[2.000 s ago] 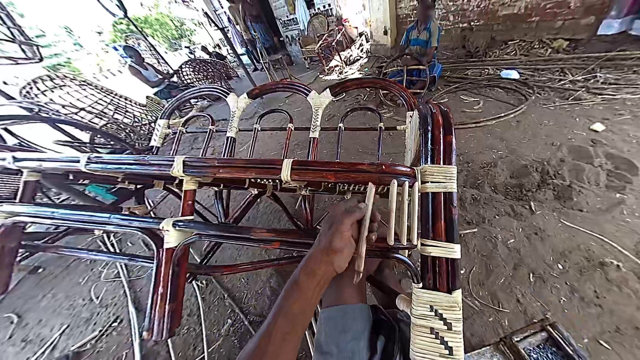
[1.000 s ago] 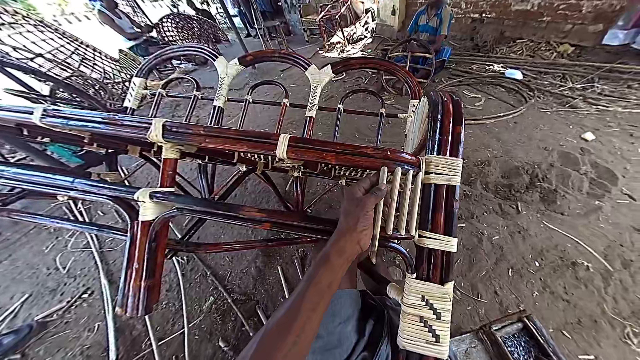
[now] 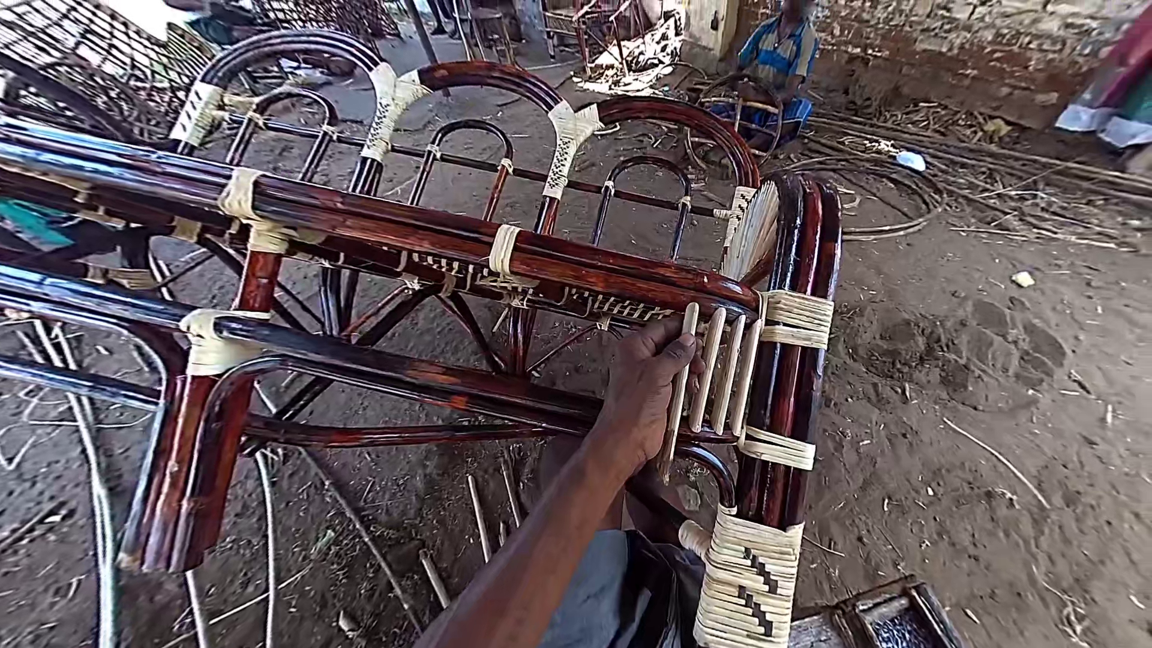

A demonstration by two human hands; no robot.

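Note:
My left hand (image 3: 650,382) holds a short peeled cane stick (image 3: 679,396) between thumb and fingers. The stick stands nearly upright and crosses the front of the frame, its top against the dark red-brown rail (image 3: 621,270). Just right of it, several similar pale sticks (image 3: 724,369) stand side by side between the upper rail and a lower bar. Beyond them rises a thick post of bundled glossy canes (image 3: 786,387), bound with pale strips (image 3: 796,319) and a woven wrap with a dark pattern (image 3: 749,580). My right hand does not show.
Arched cane backs (image 3: 490,76) stand behind the rail. A person in blue (image 3: 776,67) sits at the back beside coiled canes (image 3: 891,202). Loose sticks (image 3: 360,531) lie on the ground at lower left, and a framed wooden tray (image 3: 904,621) is at the lower right.
The held stick, apart from the row and tilted two seconds ago, is now closer to the row and its top reaches the upper rail. The view has shifted closer and downward.

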